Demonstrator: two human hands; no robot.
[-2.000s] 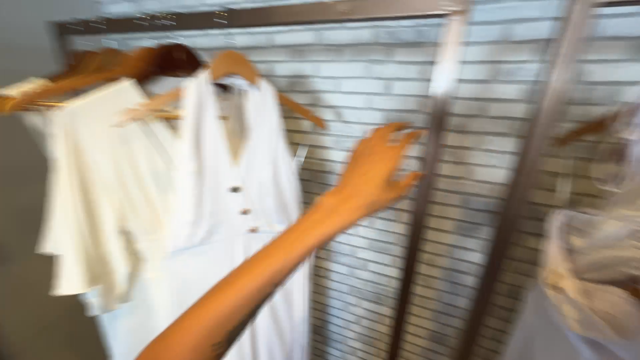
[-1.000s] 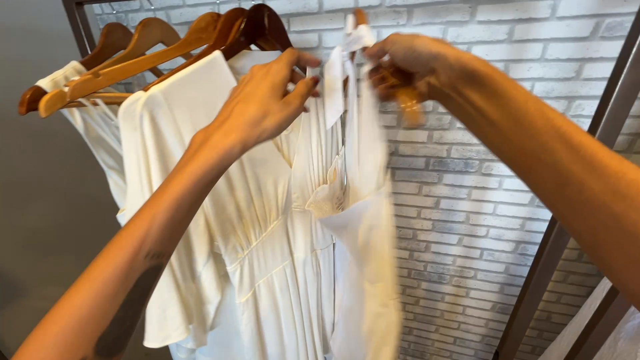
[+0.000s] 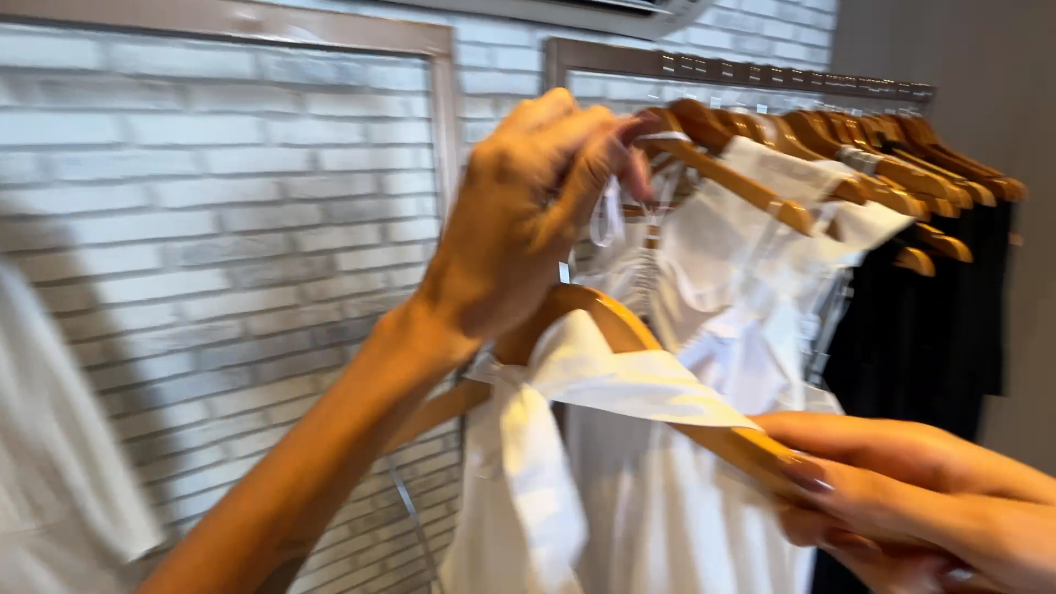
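A wooden clothes hanger bears a white halter garment with a tie at its neck. Pinched between the thumb and fingers of my right hand is the hanger's right arm. My left hand is raised above that hanger, fingertips at the front wooden hanger on the rack; whether they grip it cannot be told. From this front hanger and those behind it hang white garments with thin straps. The hook of the held hanger is not visible.
A brown metal rack holds many wooden hangers, with black garments toward the right. Another brown frame stands at the left before a white brick wall. A white garment hangs at the left edge.
The view has swung strongly to another rack. My right hand, earlier by the top of a white garment, now grips a hanger's arm. My left hand is now raised at this rack's front hangers.
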